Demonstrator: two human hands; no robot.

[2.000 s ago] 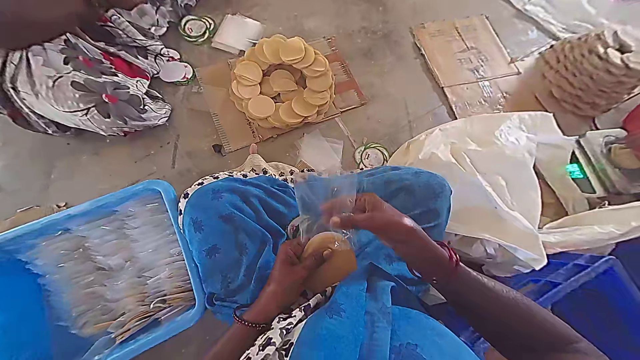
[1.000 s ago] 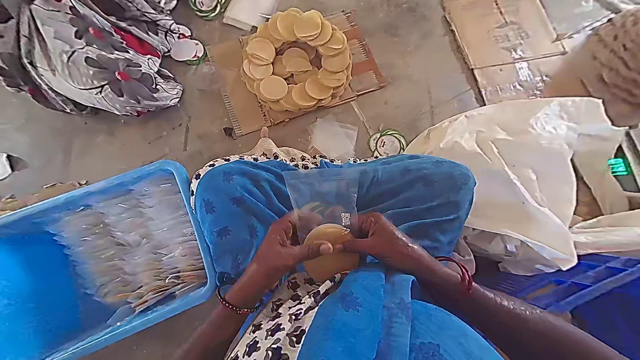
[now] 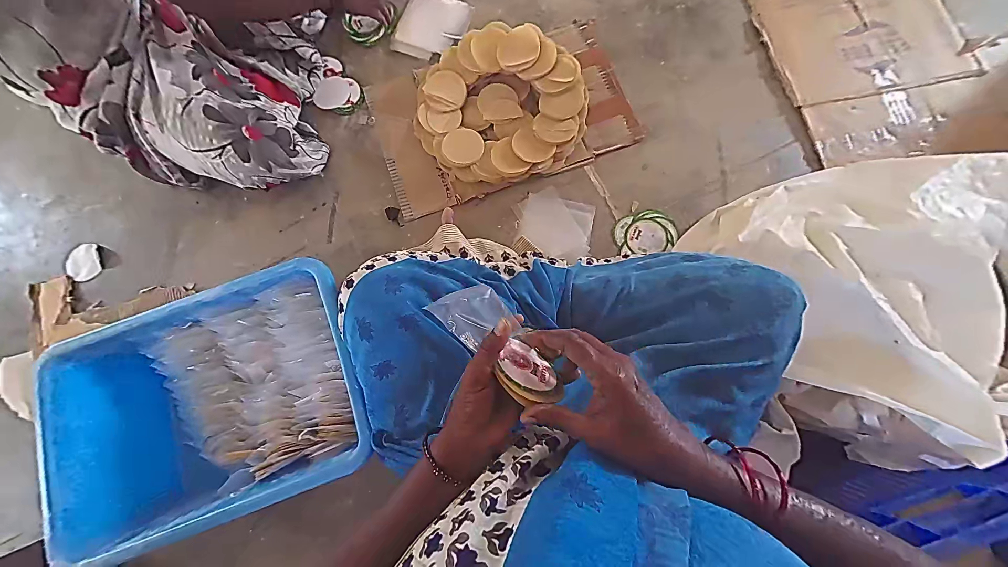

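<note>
A clear plastic bag (image 3: 472, 313) with a stack of thin tan discs and a round printed label (image 3: 528, 366) on top lies between my hands over my lap. My left hand (image 3: 482, 402) grips the bag and the stack from the left. The fingers and thumb of my right hand (image 3: 598, 386) hold the stack's right edge. Past my knees, overlapping tan discs (image 3: 463, 147) form a ring on a flat cardboard piece (image 3: 402, 181). Clear bags (image 3: 555, 223) and a small pile of round green-edged labels (image 3: 647, 233) lie on the floor nearer to me.
At my left stands a blue plastic tray (image 3: 118, 441) with many filled clear bags (image 3: 268, 378). A person in flowered cloth (image 3: 228, 102) sits at the upper left. Cream sheeting (image 3: 874, 276) and a blue crate (image 3: 937, 504) are at the right, with flat cardboard (image 3: 874, 71) beyond.
The bag between my hands has tilted, with its clear end now pointing to the upper left. The printed label now faces up on top of the discs.
</note>
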